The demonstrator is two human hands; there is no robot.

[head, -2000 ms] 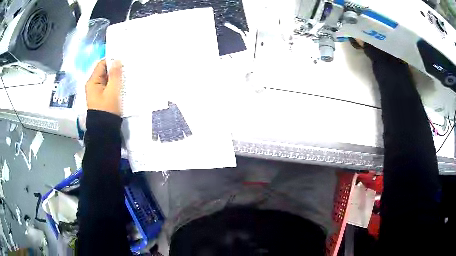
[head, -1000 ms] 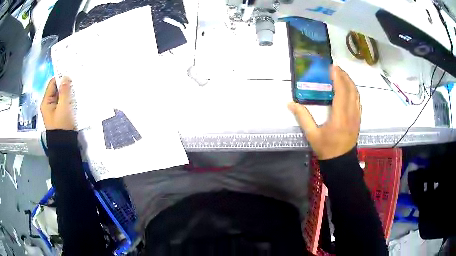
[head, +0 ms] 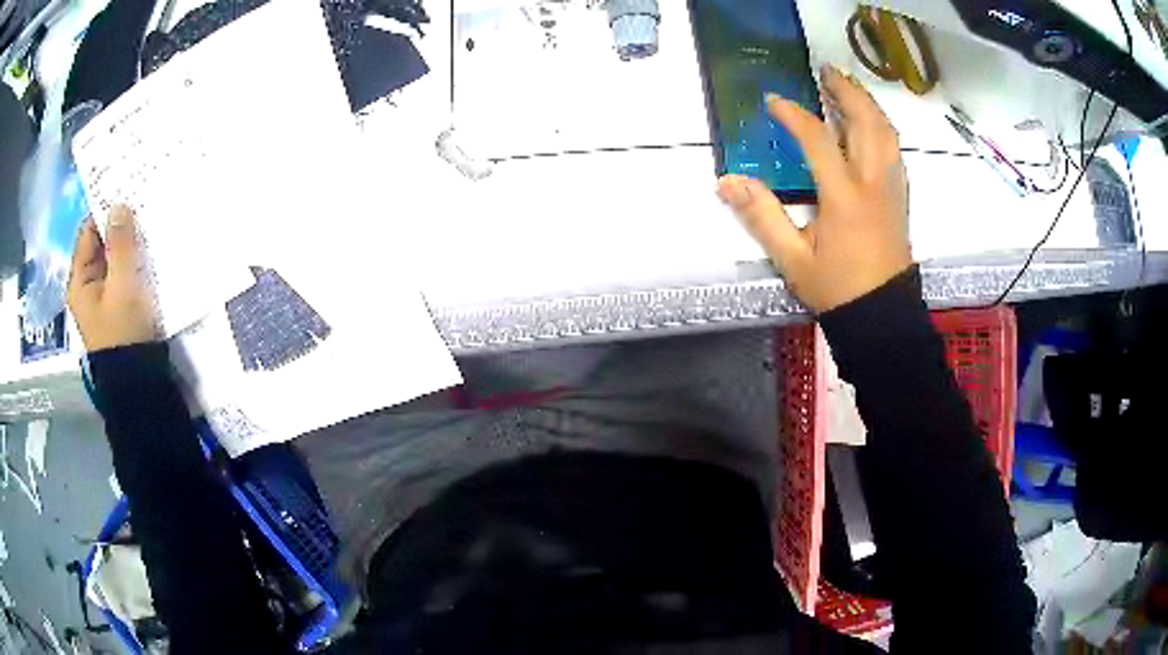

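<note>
My left hand (head: 113,284) holds white printed sheets (head: 256,179) by their left edge, thumb on top. The lower page shows a dark garment picture and hangs over the table's front edge. A smartphone (head: 756,96) lies on the table at the upper centre right, its screen lit with what looks like a keypad. My right hand (head: 839,192) is over the phone's lower right, its index finger on or just above the screen and its thumb at the lower left corner. Whether it grips the phone is not clear.
Scissors (head: 893,49) and a thin pink tool (head: 986,151) lie right of the phone. Black textured cloth (head: 375,58) is behind the sheets. A machine part (head: 633,28) shows at the top. A blue basket (head: 275,512) and a red basket (head: 801,467) stand below the ruler-marked table edge (head: 576,314).
My right hand came out from under the machine head with the phone, now on the table. The phone screen changed from a landscape picture to a keypad-like screen. The view shifted right.
</note>
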